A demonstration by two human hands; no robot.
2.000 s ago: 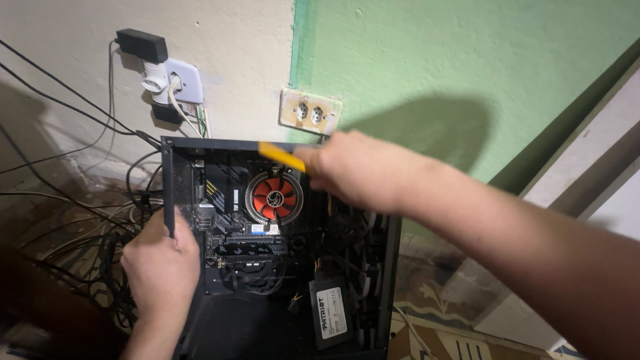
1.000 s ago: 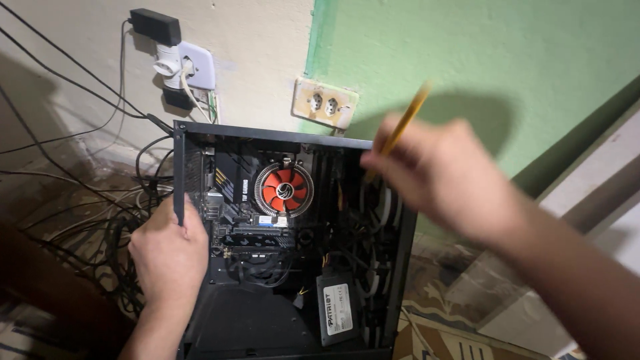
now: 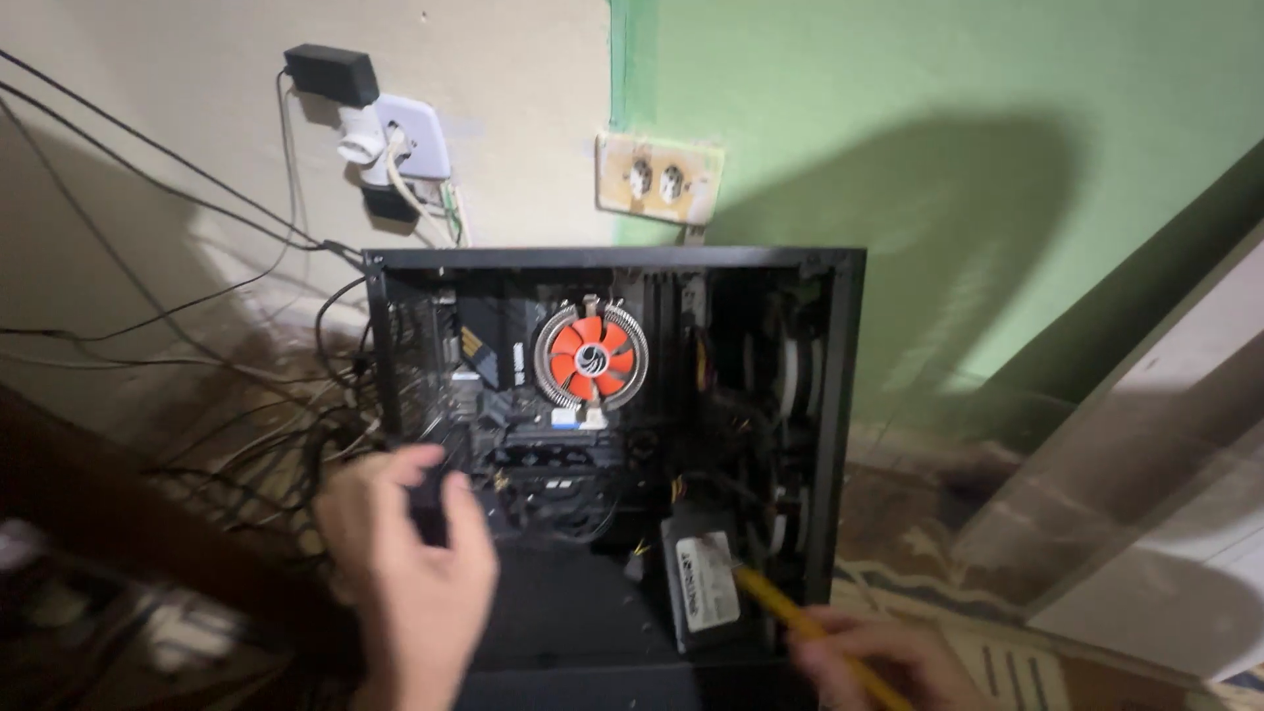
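Observation:
My right hand holds a thin yellow tool, perhaps a brush or pencil, at the lower right; its far end is beside a Patriot solid-state drive. My left hand is at the lower left of the open black computer case, thumb and fingers apart; nothing held can be made out between them. Inside the case, a CPU cooler with a red fan sits on the dark motherboard. A graphics or expansion card seems to lie below it, in shadow.
Tangled cables lie left of the case. On the wall behind are a white outlet with a black power adapter and a worn double outlet. Pale panels lean at the right, over a patterned floor covering.
My right hand has moved down with the yellow tool, from the top of the case to the drive. My left hand has let go of the case's left edge.

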